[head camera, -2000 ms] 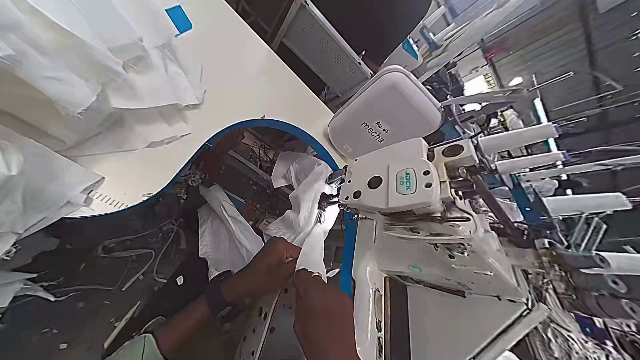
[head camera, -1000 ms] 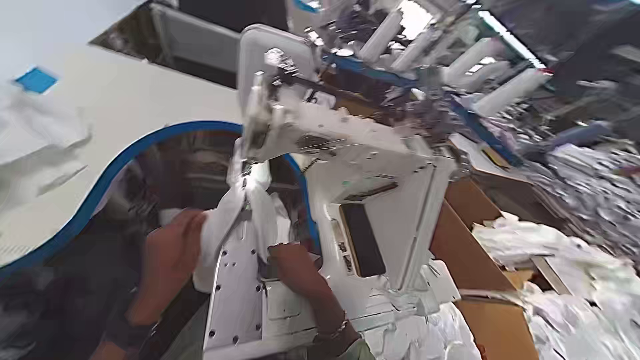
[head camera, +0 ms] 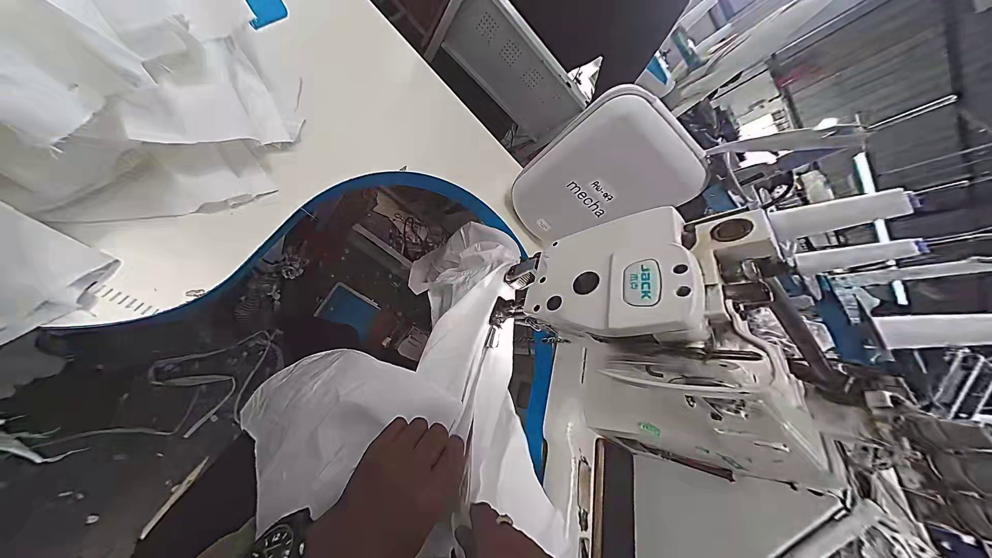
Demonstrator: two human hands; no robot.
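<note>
White fabric [head camera: 457, 349] runs under the needle area of a Jack sewing machine [head camera: 620, 279] and hangs down toward me. My left hand [head camera: 411, 473], with a watch at its wrist, lies on the fabric with its fingers curled over the edge. Close beside it at the bottom edge, my right hand [head camera: 500, 535] is at the same fabric; it is partly cut off by the frame and its fingers are mostly hidden. The machine's light falls on the fabric near the needle.
White fabric pieces [head camera: 194, 101] are piled on the pale table [head camera: 372, 101] at upper left. A blue edge [head camera: 411, 180] borders the table's curved cutout. A grey zippered case [head camera: 612, 163] sits behind the machine head. Thread cones [head camera: 845, 217] stand at right.
The view has swung away from the machine's side and back. My hands, apart on both sides of the fabric one second ago, are now close together at the bottom, farther from the needle than two seconds ago.
</note>
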